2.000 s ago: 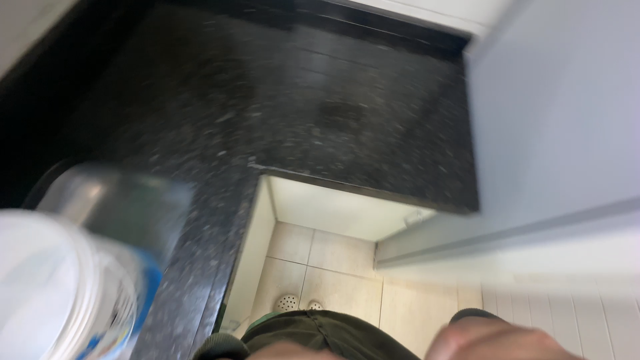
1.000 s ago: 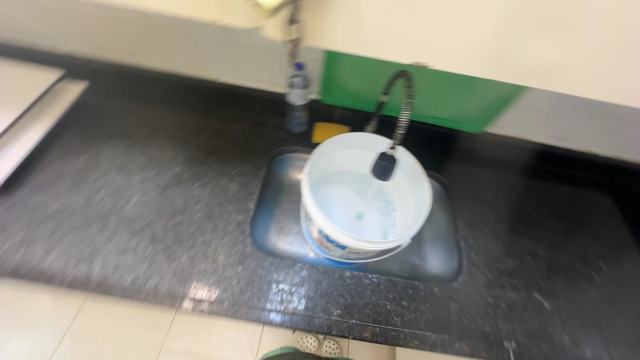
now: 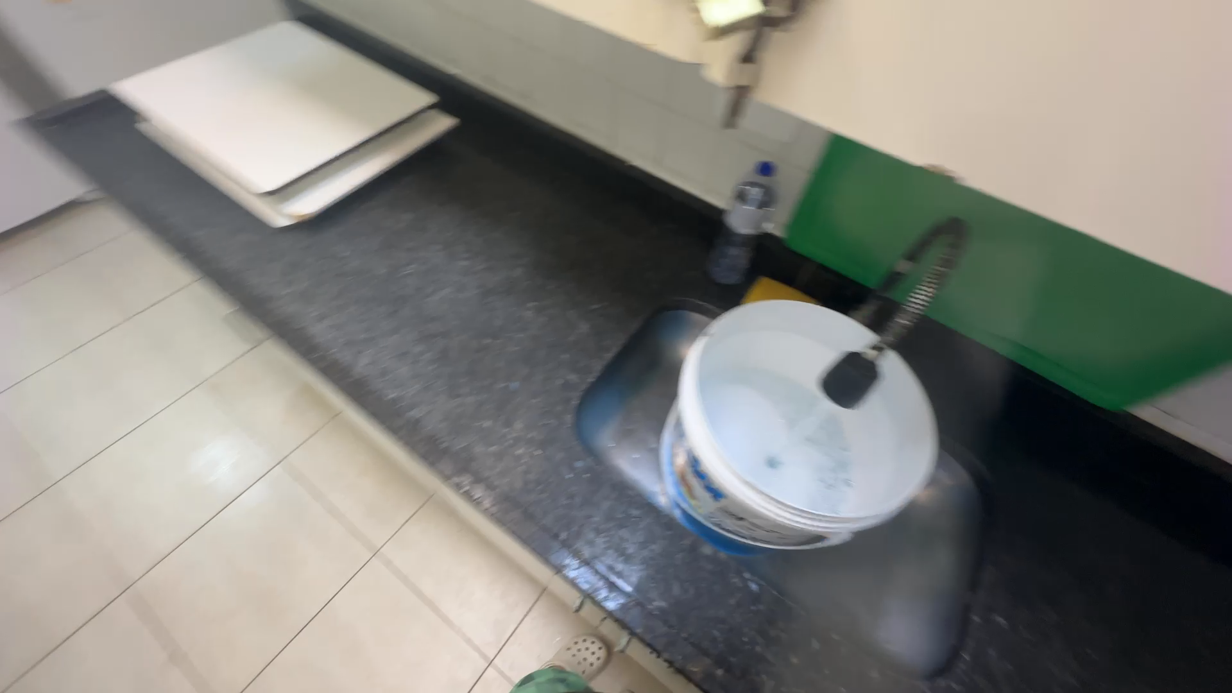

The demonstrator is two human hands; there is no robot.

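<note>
Neither of my hands shows in the head view. A white plastic bucket stands in the stainless steel sink, with cloudy liquid inside. Over its opening hangs the black spray head of a flexible faucet. Behind the sink are a yellow sponge or cloth and a clear plastic bottle with a blue cap. A green board leans against the wall. The view is blurred, so whether water is running cannot be told.
A dark speckled stone countertop surrounds the sink. Flat white panels lie stacked at its far left end. A pale cabinet overhangs the back. Below are floor tiles and a beige perforated clog.
The view has swung widely, bringing the whole sink and then the stacked panels into sight. Two seconds ago, parts of hands showed at the bottom edge; they are now out of view.
</note>
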